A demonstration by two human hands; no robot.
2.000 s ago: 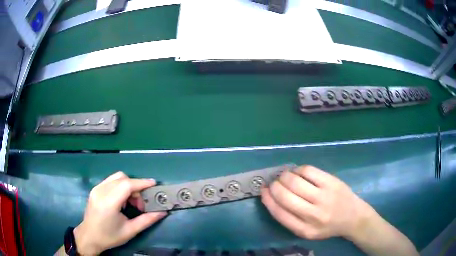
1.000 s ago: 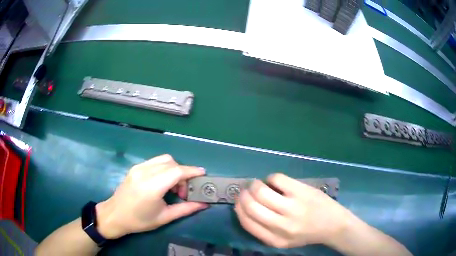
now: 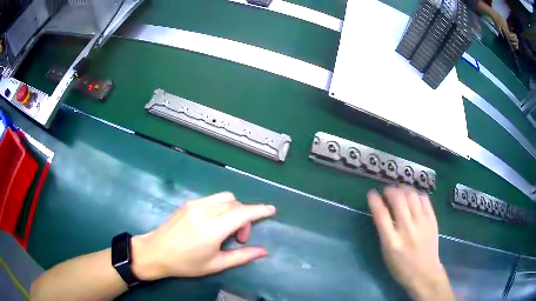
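Note:
A grey six-seat bar housing (image 3: 373, 160) lies socket side up on the green surface beyond the pale edge line. My right hand (image 3: 405, 232) is at its near right edge, fingers spread and blurred; the fingertips hide a little of that edge, and contact is unclear. My left hand (image 3: 205, 238) is empty over the near mat, thumb and forefinger apart. A paler bar, reverse side up (image 3: 217, 124), lies left of the six-seat bar. More socket-side bars (image 3: 482, 203) lie at the right. Part of another bar (image 3: 228, 296) shows at the bottom edge.
A white board (image 3: 376, 64) at the far side bears stacked dark bars (image 3: 435, 41). A red bin (image 3: 17, 188) is at the left, near a red emergency-stop button (image 3: 23, 94). Thin dark tweezers (image 3: 511, 277) lie at the right. Another person's hand (image 3: 502, 24) shows at the top right.
The six-seat bar, held between both hands before, now lies on the far green surface. Both hands have let go; my right hand has moved away from my left. The view has shifted and tilted.

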